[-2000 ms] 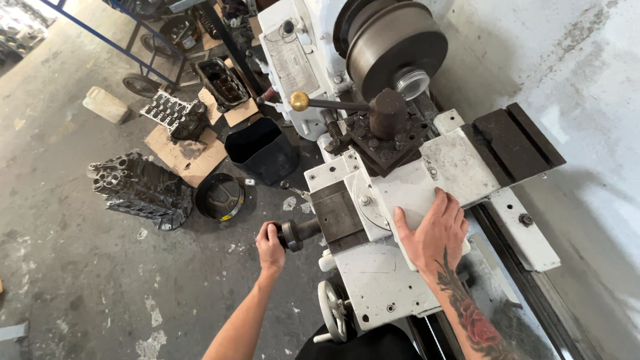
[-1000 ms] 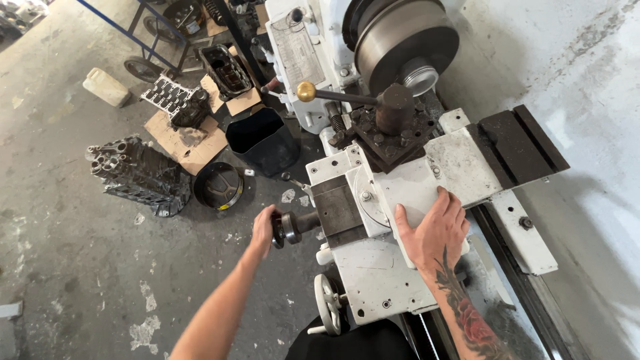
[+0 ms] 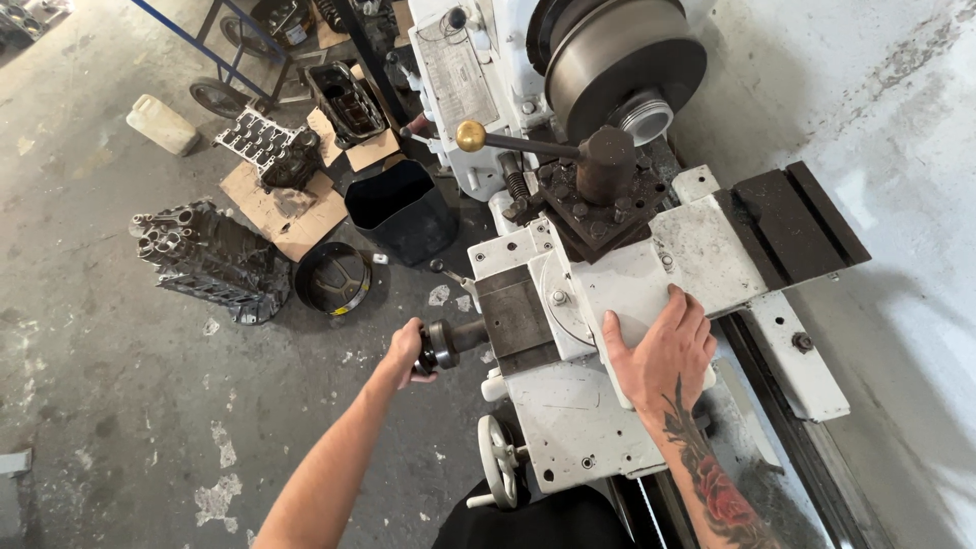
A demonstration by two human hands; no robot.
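Note:
My left hand grips the dark metal cross-slide handle at the near left side of a lathe. On the white compound slide, my right hand lies with its fingers over the far edge and the thumb apart, holding nothing loose. Beyond it stands the square tool post, topped by a lever with a brass ball knob. The lathe's spindle and its large round metal drum are further up. The white carriage handwheel sits below my left hand.
On the floor at left are an engine block, a round pan, a black bin, cardboard with engine parts, a plastic jug and a blue-framed cart. A wall runs along the right.
My left hand has shifted around the cross-slide handle, keeping hold of it. The right hand stays on the compound slide.

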